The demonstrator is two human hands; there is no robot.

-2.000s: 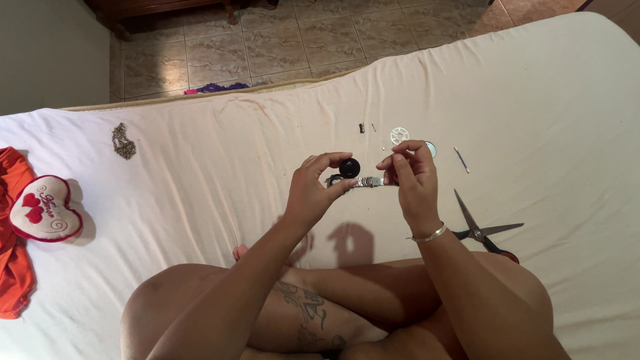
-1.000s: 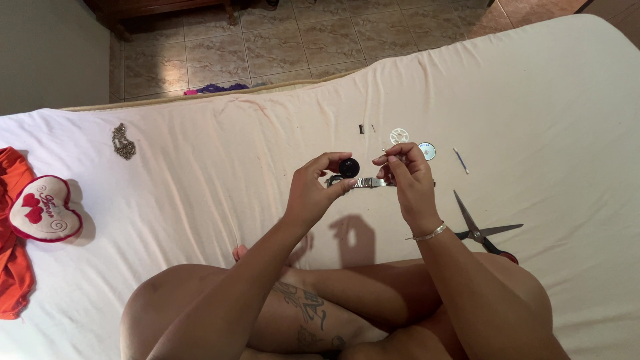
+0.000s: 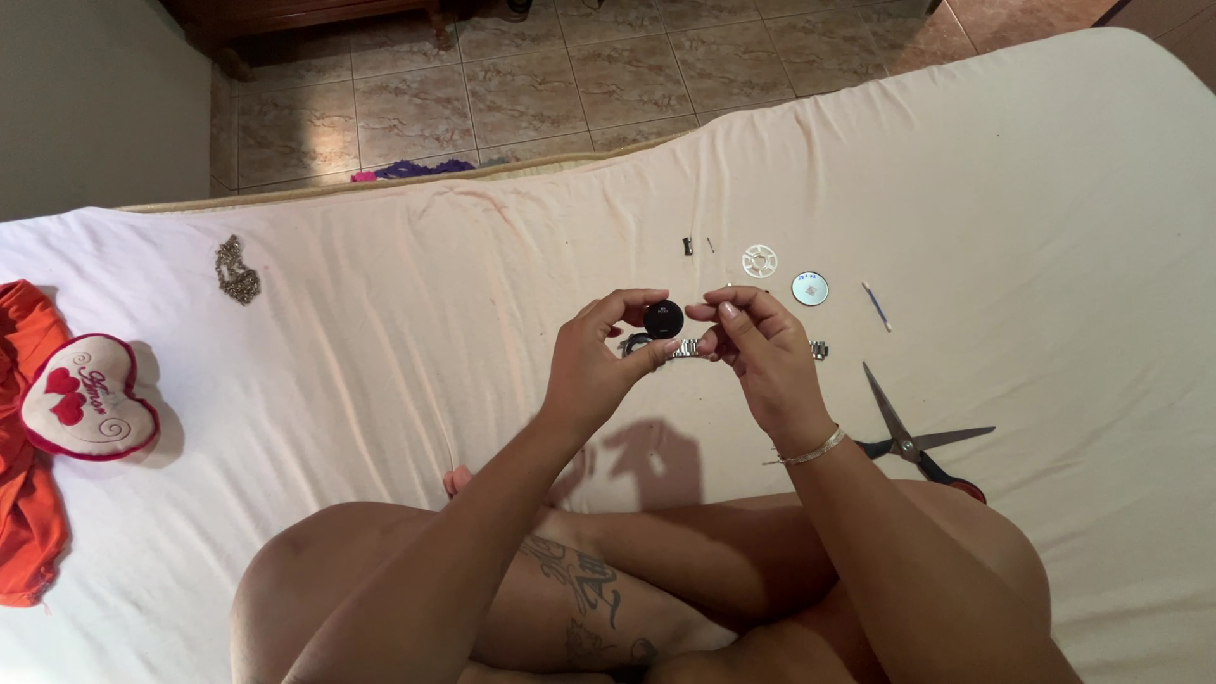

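Note:
A round black watch dial [image 3: 663, 319] is held by its edge between the thumb and fingers of my left hand [image 3: 603, 356]. Just right of it, my right hand [image 3: 760, 351] has its thumb and index fingertip pinched together; whether something tiny sits between them is too small to tell. Below the dial lies a watch with a metal link bracelet [image 3: 686, 349], partly hidden by both hands; its far end shows past my right hand. Beyond my hands are a white spoked plastic ring [image 3: 759, 261], a round silvery disc [image 3: 810, 288] and a small dark part [image 3: 688, 246].
Open scissors [image 3: 908, 445] lie by my right forearm, and a cotton swab [image 3: 877, 307] is right of the disc. At the left are a metal chain [image 3: 237, 272], a heart-shaped cushion [image 3: 90, 396] and orange cloth [image 3: 27, 446]. The bed's far edge borders a tiled floor.
My right hand has moved a little and its fingers have shifted near the dial; the silvery disc, partly covered two seconds ago, now shows fully. My left hand keeps its hold on the dial.

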